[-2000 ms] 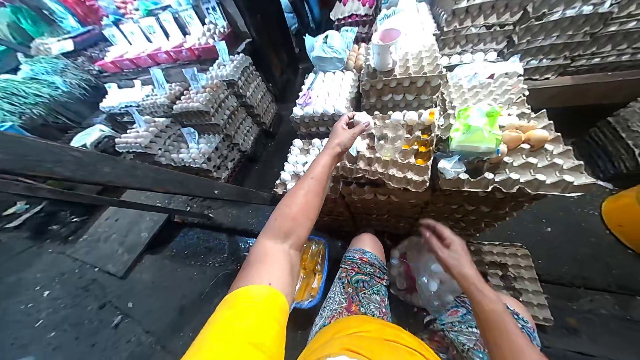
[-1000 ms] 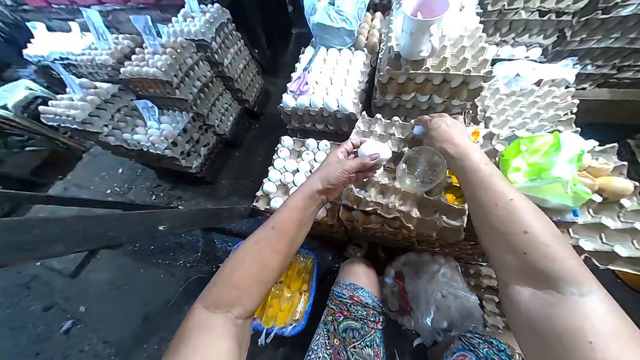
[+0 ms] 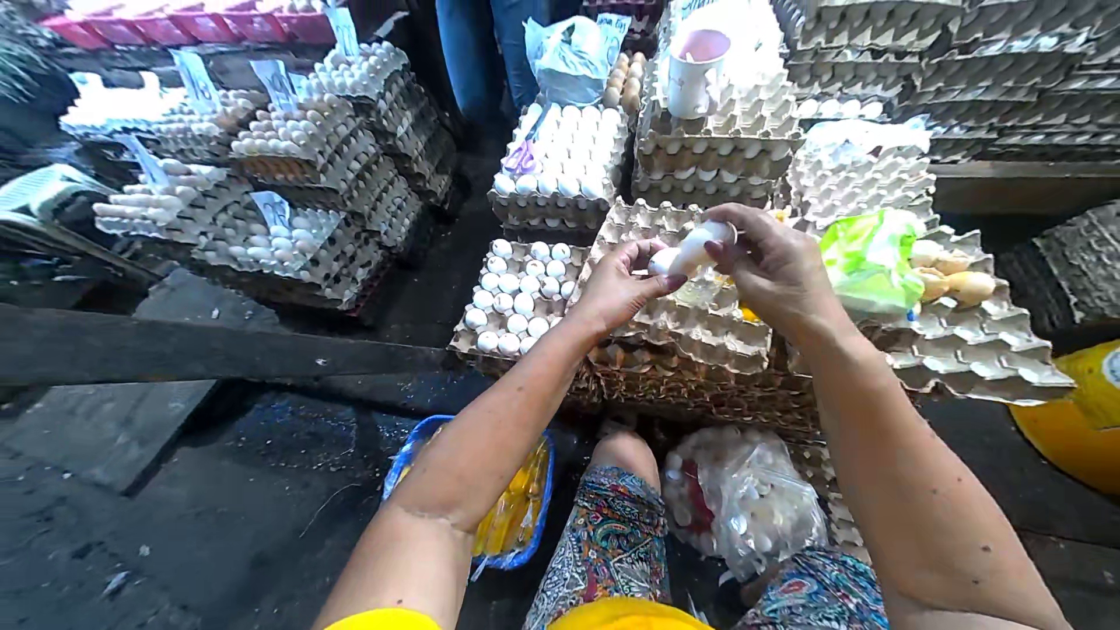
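My left hand holds a white egg between thumb and fingers. Touching it from the right, my right hand grips a whitish piece that looks like an eggshell. Both are raised over a cardboard egg tray. A clear cup stands partly hidden behind my fingers, with yellow yolk showing to its right. Left of my hands, a tray of white eggs sits at the stack's edge.
A blue basket of yellow-filled bags stands low at left, a clear bag of shells by my legs. A green plastic bag lies at right, a white mug behind. A wooden beam crosses left. A person in jeans stands beyond.
My right hand has gone from low by the clear bag up to the egg tray, then to meet my left hand. The left hand has moved slightly right with an egg in it.
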